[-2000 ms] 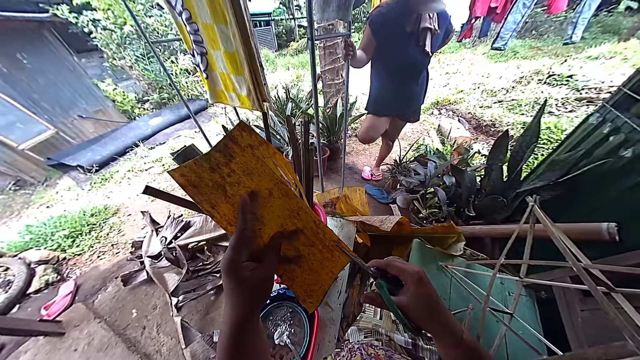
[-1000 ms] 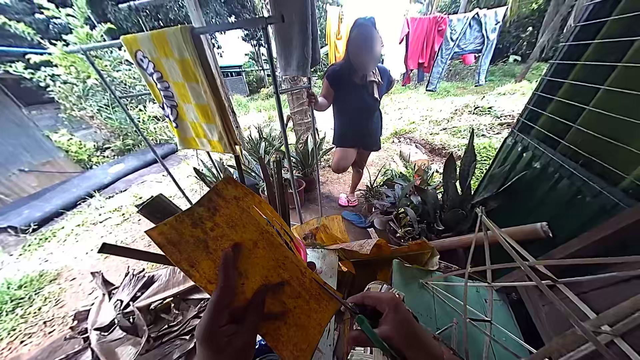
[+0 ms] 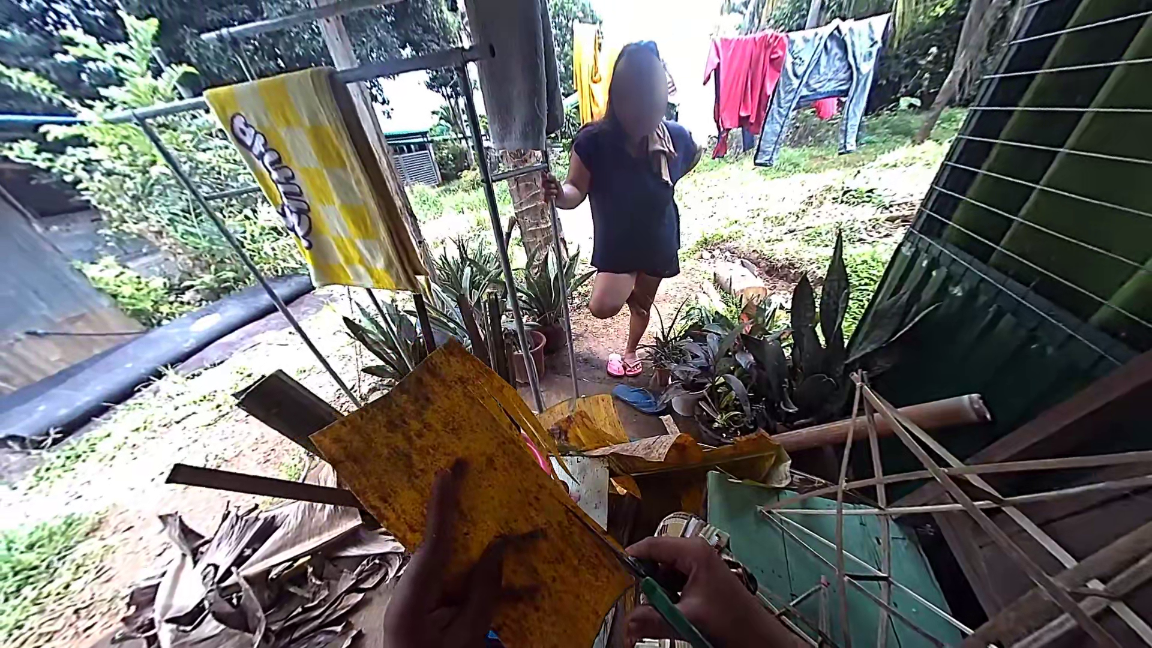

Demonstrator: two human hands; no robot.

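A stiff, speckled yellow-brown sheet (image 3: 468, 486), which looks like a dried leaf sheath, lies tilted across my left hand (image 3: 450, 567). The fingers of that hand are spread against its face, with the thumb side partly hidden. At the sheet's right edge my right hand (image 3: 693, 585) grips a green-handled cutting tool (image 3: 668, 612), its blade end against the lower right edge. Whether the tool is a knife or scissors I cannot tell. A narrow strip stands partly split from the sheet's upper right edge.
A person (image 3: 634, 189) stands on one leg ahead, holding a metal frame (image 3: 504, 225). Yellow checked towel (image 3: 310, 180) hangs at left. Potted plants (image 3: 720, 387), more yellow-brown pieces (image 3: 684, 450), a green board (image 3: 747, 522) and a thin stick frame (image 3: 864, 504) lie ahead and right. Dried leaves (image 3: 243, 576) lie left.
The view has tilted up, showing more of the yard and the clothesline. My right hand and the tool sit lower along the sheet's edge than two seconds ago.
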